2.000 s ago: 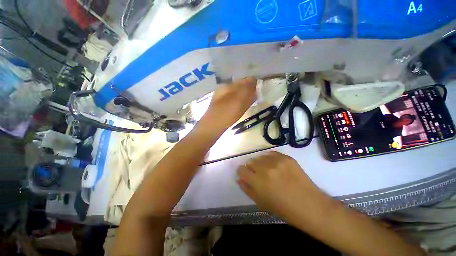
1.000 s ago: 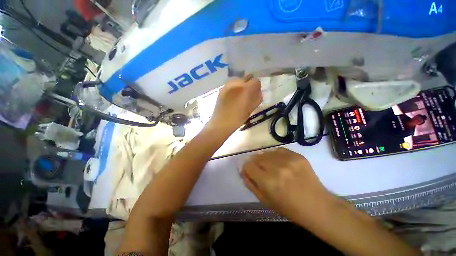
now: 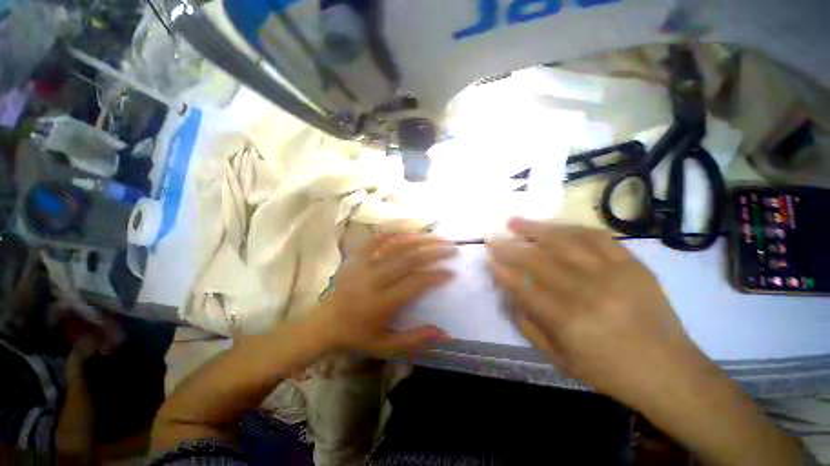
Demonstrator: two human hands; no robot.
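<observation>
My left hand [image 3: 387, 287] lies palm down in front of the needle area, fingers spread, thumb apart, at the right edge of the cream cloth [image 3: 273, 209]. My right hand [image 3: 587, 291] is palm down on the white table, fingertips just right of the needle area. Whether it pins a small piece cannot be told; a pale patch between the hands is washed out. The sewing machine head [image 3: 546, 32] stands above, with a dark part [image 3: 417, 150] over the cloth. The presser foot and needle are hidden by lamp glare.
Black snips [image 3: 605, 162] and black scissors [image 3: 669, 187] lie right of the glare. A smartphone [image 3: 781, 241] is at the right edge. A white roll [image 3: 144, 221] stands far left. Cloth hangs below the table's ruler edge [image 3: 491, 357]. Another person's arm [image 3: 77, 400] shows lower left.
The view has moved closer and towards the left. My left hand has come back from beneath the machine arm to the front of the needle area. My right hand now lies close beside it.
</observation>
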